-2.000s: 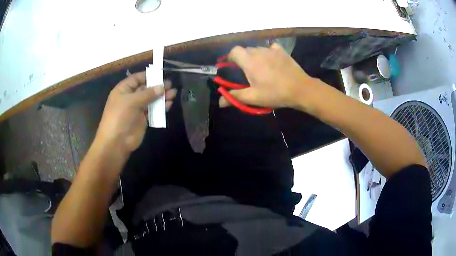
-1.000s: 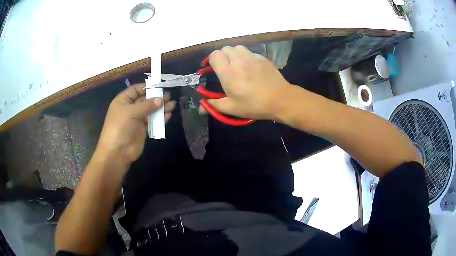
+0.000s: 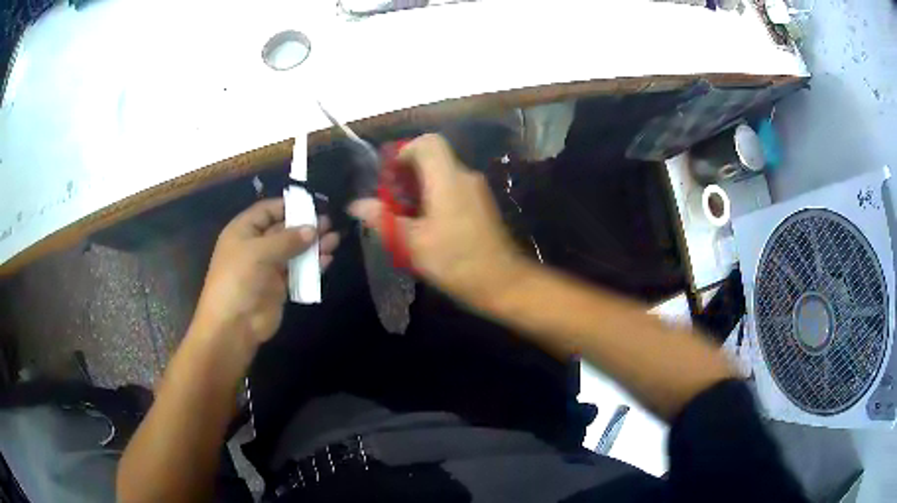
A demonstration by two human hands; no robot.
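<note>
My left hand [image 3: 258, 263] pinches a stack of short white pieces [image 3: 306, 270] between thumb and fingers below the table edge. A narrow white strip [image 3: 300, 157] runs from the top of the stack up to the brown table edge. My right hand [image 3: 448, 216], blurred by motion, holds red-handled scissors [image 3: 396, 201] to the right of the stack. One blade points up and left toward the table edge; the other is blurred, and the blades look apart. Whether a blade touches the strip cannot be told.
A pale ring [image 3: 286, 50] lies on the white table [image 3: 157, 93]. A box fan [image 3: 814, 309] stands at right beside a side shelf with white rolls [image 3: 716, 204]. A thin blue-grey tool [image 3: 612, 428] lies on a white board near my leg.
My right hand has turned the scissors, so they now tilt up and left instead of lying level across the strip. My left hand and its stack sit slightly lower in view.
</note>
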